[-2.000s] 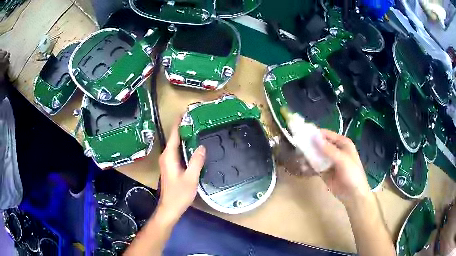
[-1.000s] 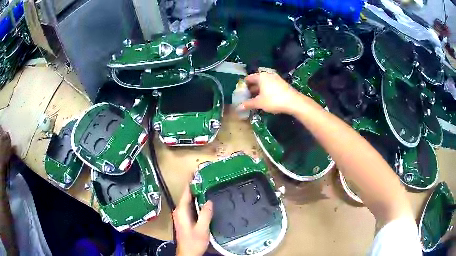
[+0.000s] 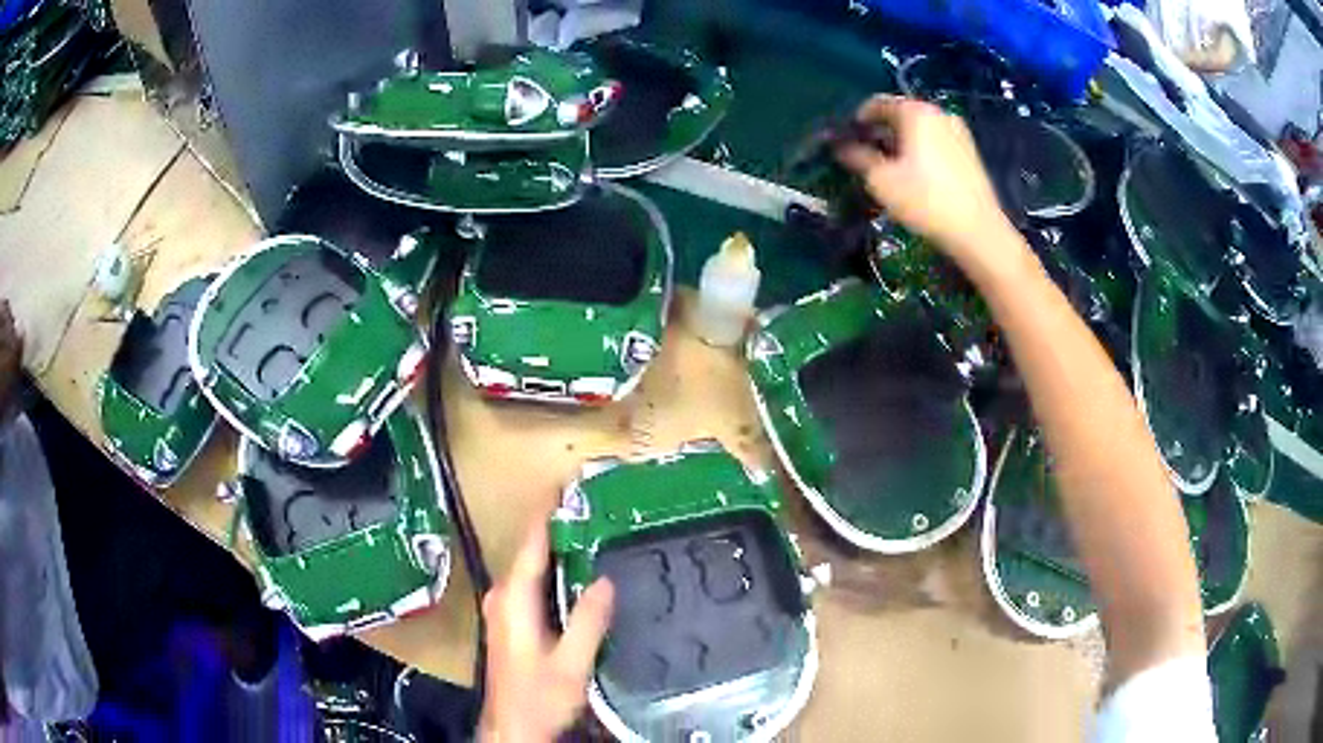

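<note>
A green car-shaped housing (image 3: pixel 675 501) with a silver-white rim lies on the cardboard in front of me, its dark recessed floor facing up. My left hand (image 3: pixel 540 639) holds its left side, thumb over the rim. My right hand (image 3: pixel 929 167) is stretched out to the far right side, its fingers closed on a small black insert (image 3: pixel 849 142). The piece is blurred and partly hidden by the fingers. A translucent white glue bottle (image 3: pixel 728 290) with a yellowish nozzle stands upright on the cardboard beyond the housing.
Green housings (image 3: pixel 312 349) are piled at the left, and two are stacked at the back (image 3: pixel 464 109). Another housing (image 3: pixel 871 407) lies right of centre, with several more at the right (image 3: pixel 1183 349). A black cable (image 3: pixel 453 479) runs along the left. A blue crate (image 3: pixel 1016 37) is at the back.
My right hand has let go of the glue bottle, which now stands upright, and has moved right to a small black piece. My left hand stays on the housing.
</note>
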